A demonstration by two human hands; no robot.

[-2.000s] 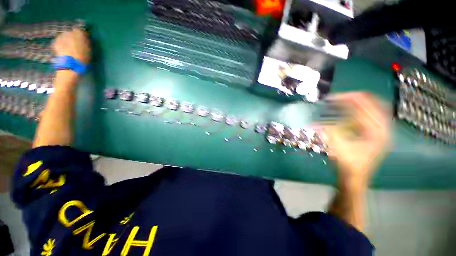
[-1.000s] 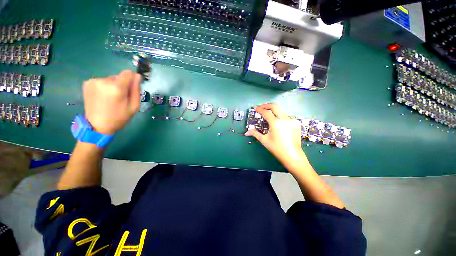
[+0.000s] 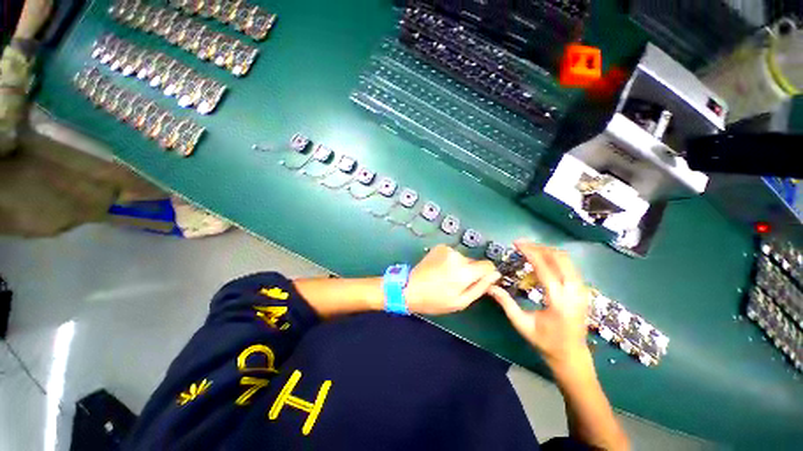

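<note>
A row of small wired modules runs diagonally across the green mat, with thin wire tails on the side near me. My left hand, with a blue wristband, is at the lower right end of this row, fingertips together against a circuit board. My right hand holds the same board between thumb and fingers from the other side. The fingers partly hide the board and the module under it. Joined assemblies lie close-packed beyond my right hand.
Rows of circuit boards lie at upper left, more rows at far right. Behind the modules are a clear blister tray, dark filled trays, an orange block, a screw feeder and a black cylinder. Other people's sleeves show at left and upper right.
My left hand has moved from the row's left end, where it held a board, to beside my right hand. The view has turned and shifted; my right hand stays at the row's assembled end.
</note>
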